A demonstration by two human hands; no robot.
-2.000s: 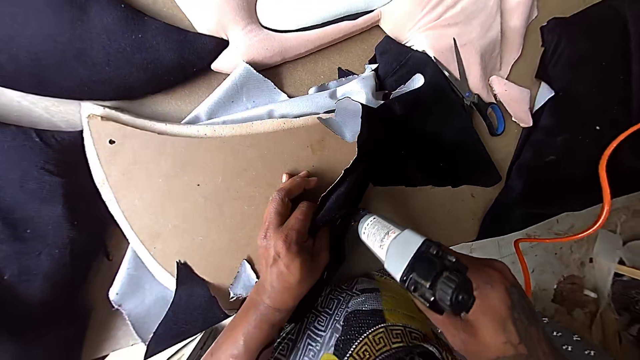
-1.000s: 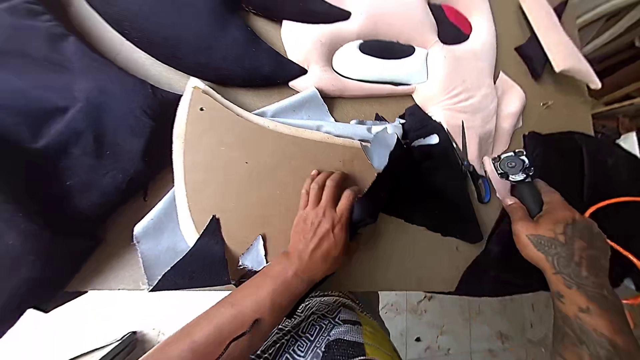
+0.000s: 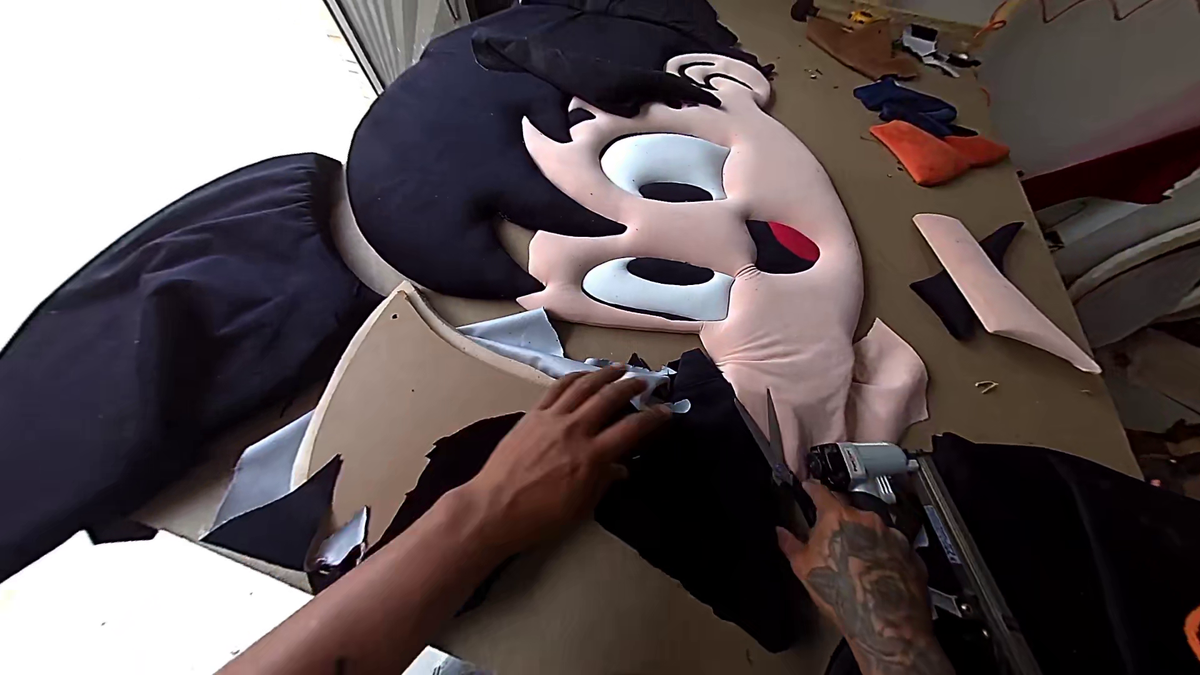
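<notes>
My left hand (image 3: 558,455) rests with spread fingers on black fabric (image 3: 694,506) and light blue-grey fabric (image 3: 525,339), at the edge of a curved brown panel (image 3: 441,375) with a pale padded rim. Part of the black fabric lies over the panel. My right hand (image 3: 858,562) is at the scissors' handles and beside a pneumatic stapler (image 3: 877,459) lying on its side; its fingertips are partly hidden, so its grip is unclear. The scissors (image 3: 773,436) lie with slightly parted blades on the black fabric and pink cloth.
A large padded cartoon face (image 3: 787,187) with black hair lies beyond the panel. More black fabric (image 3: 1069,534) is at the right. A pink strip (image 3: 1003,291), orange scraps (image 3: 928,155) and dark blue scraps (image 3: 905,103) lie along the table's right side. A black padded piece (image 3: 178,309) is at the left.
The stapler, upright in my right hand a second ago, now lies on its side by the scissors. My left hand has moved off the panel's middle onto the fabrics. The view has shifted widely.
</notes>
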